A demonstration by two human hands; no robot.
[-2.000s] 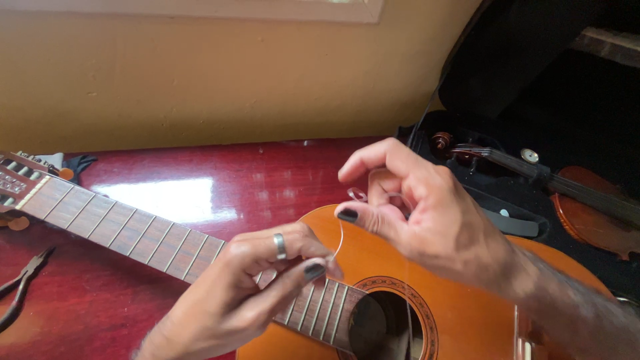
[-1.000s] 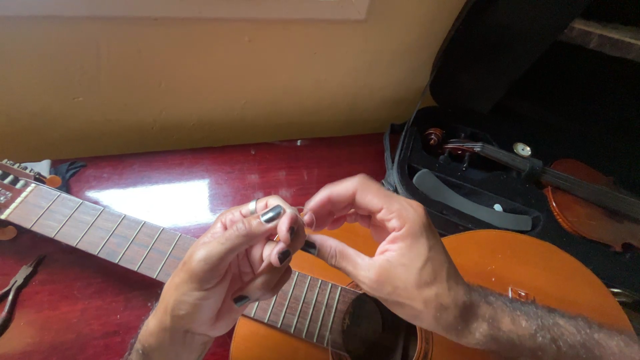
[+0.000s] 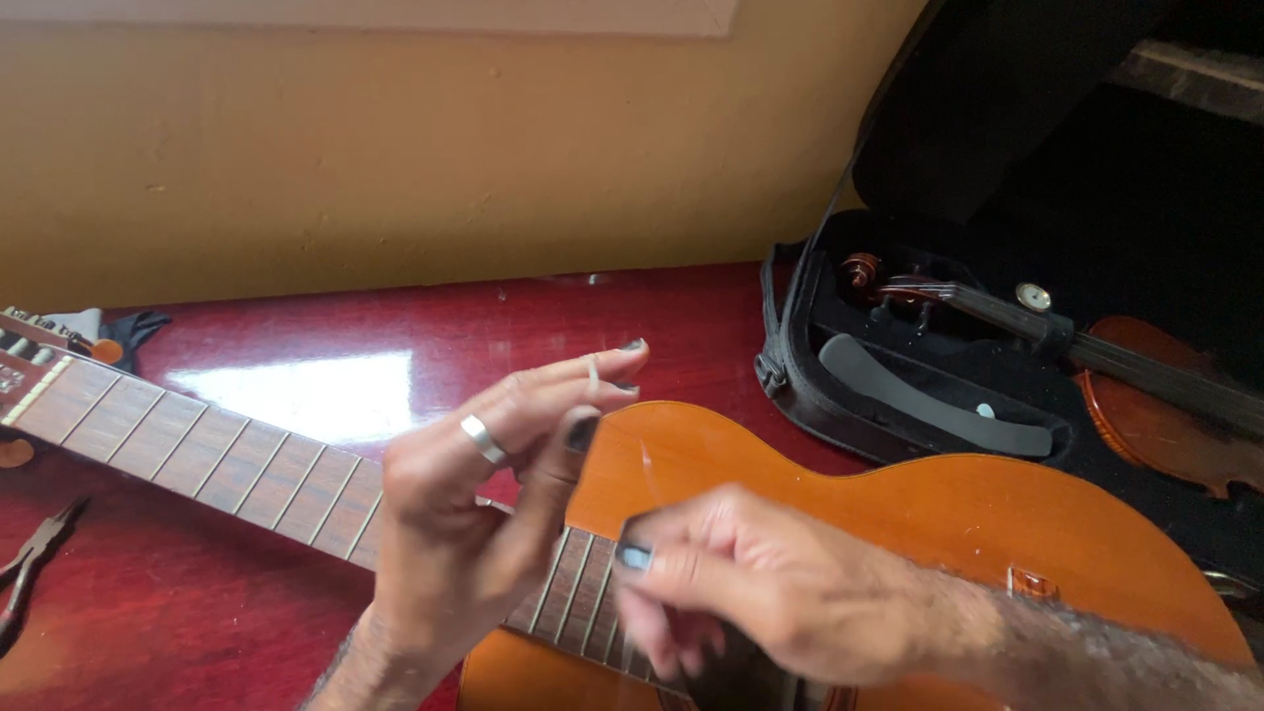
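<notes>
My left hand (image 3: 474,513), with a silver ring (image 3: 482,439), is raised over the neck (image 3: 227,449) of a classical guitar. Its fingers point right, its thumb is near them, and a thin pale band, perhaps string, crosses one finger. To its lower right, my right hand (image 3: 731,583) has thumb and forefinger pinched together above the end of the fretboard (image 3: 578,592). It is blurred, and whether it holds string cannot be made out. The orange guitar body (image 3: 889,523) lies beneath it; my right hand partly hides the sound hole.
Pliers (image 3: 35,563) lie on the glossy red table (image 3: 197,612) at left. Dark cloth (image 3: 133,331) is by the guitar's headstock (image 3: 25,365). Behind the body at right stands an open black case (image 3: 825,410) with a violin (image 3: 1165,395), a grey curved piece (image 3: 918,400) and a round gauge (image 3: 1034,296).
My hands were close together one second ago; they are now apart, my right hand lower and my left fingers extended. A thin pale string showed between them two seconds ago.
</notes>
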